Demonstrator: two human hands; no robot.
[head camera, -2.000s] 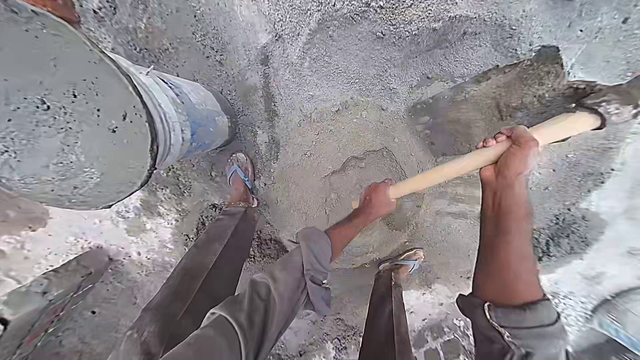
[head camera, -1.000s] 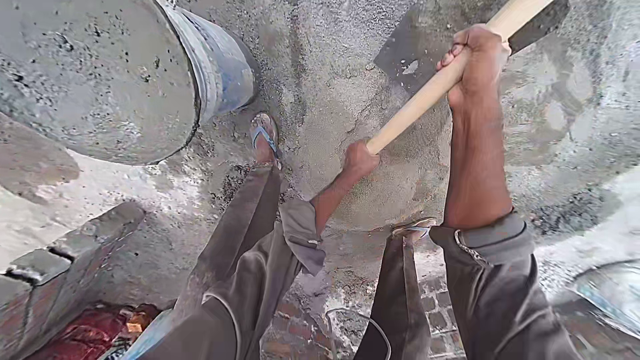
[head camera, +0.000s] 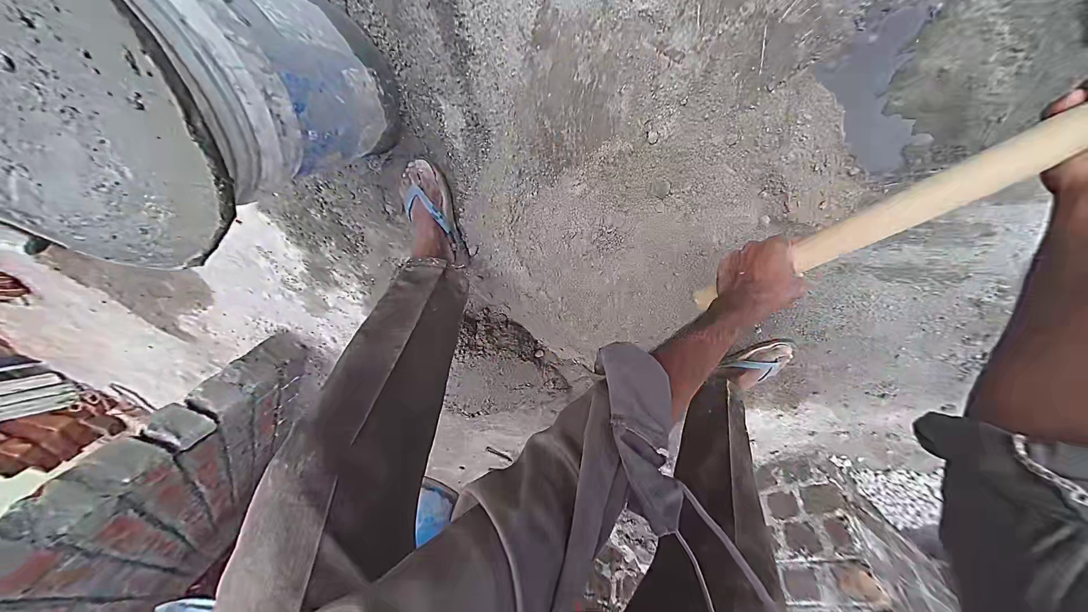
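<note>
My left hand (head camera: 759, 276) grips the lower end of a pale wooden tool handle (head camera: 935, 193) and sits at the right of centre. Farther up the handle, at the right edge, my right hand (head camera: 1068, 144) is closed around it, partly cut off by the frame. The tool's head is out of view. Below the handle lies grey, damp mortar or cement mix (head camera: 629, 204) spread over the ground. A darker wet patch (head camera: 875, 85) shows at the upper right. My feet, in blue-strapped flip-flops (head camera: 431, 204), stand apart at the near side of the mix.
At the upper left stands a large drum (head camera: 340, 93) topped with grey, wet-looking material. A low brick wall (head camera: 161, 484) runs along the lower left. Brick paving (head camera: 803, 518) and a heap of white gravel (head camera: 897, 493) lie at the lower right. A blue container (head camera: 433, 510) shows between my legs.
Both hands have stayed on the handle. My right hand and the handle's far part have shifted to the right edge. The dark tool head seen two seconds ago is out of view.
</note>
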